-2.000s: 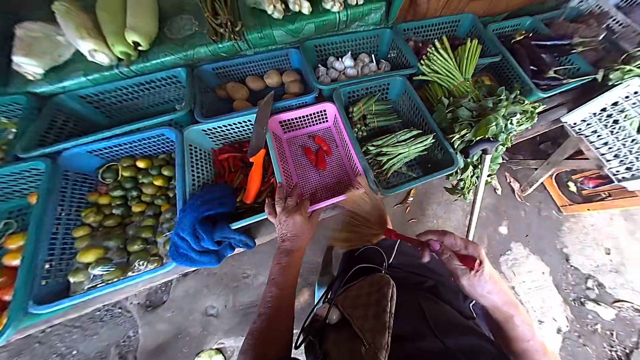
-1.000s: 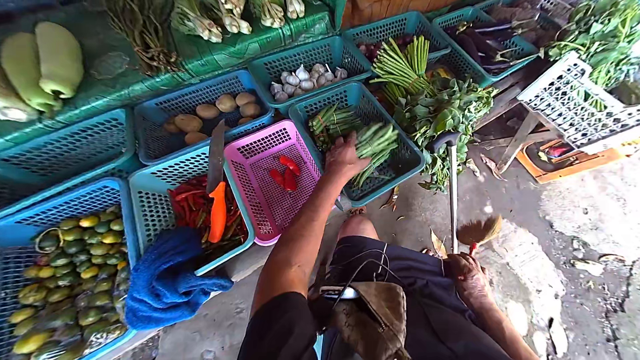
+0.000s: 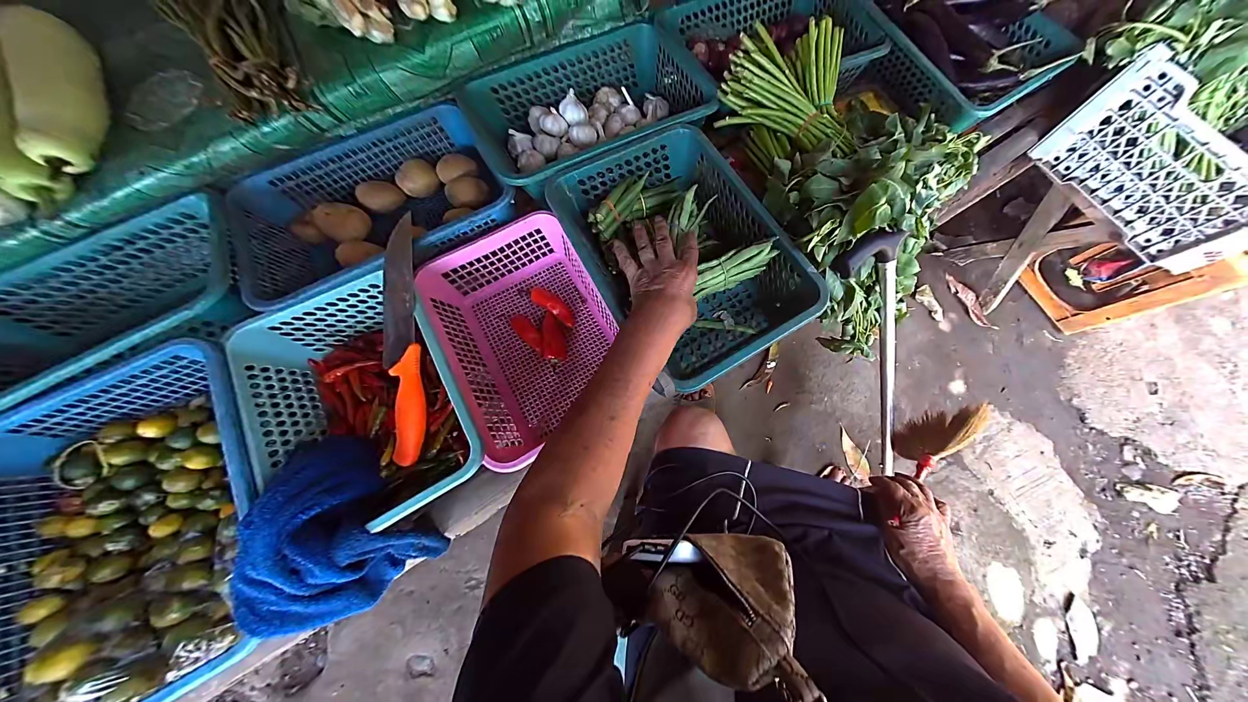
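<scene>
My left hand (image 3: 658, 263) lies with spread fingers on bundles of green beans (image 3: 731, 270) in a teal plastic basket (image 3: 809, 302). At lower right my right hand (image 3: 912, 522) is closed around the red handle of a straw hand broom (image 3: 944, 434), whose bristles point away over the ground. Left of my forearm, a pink basket (image 3: 585, 283) holds several red peppers (image 3: 553, 336). A knife with an orange handle (image 3: 409, 405) rests over the light teal basket (image 3: 283, 341) of red chillies (image 3: 351, 385). A blue towel (image 3: 312, 546) hangs over that basket's near corner.
A walking cane (image 3: 887, 331) stands upright by my right hand, near leafy greens (image 3: 848, 185). Behind are baskets of potatoes (image 3: 341, 222) and garlic (image 3: 575, 122); small green and yellow citrus fruit (image 3: 127, 478) lies at left. A white crate (image 3: 1150, 156) stands at right. A brown pouch (image 3: 726, 604) hangs before me.
My left hand has moved from the pink basket's near edge to the beans, where the bundles have shifted. My right hand has lowered the broom toward the right. The view has shifted.
</scene>
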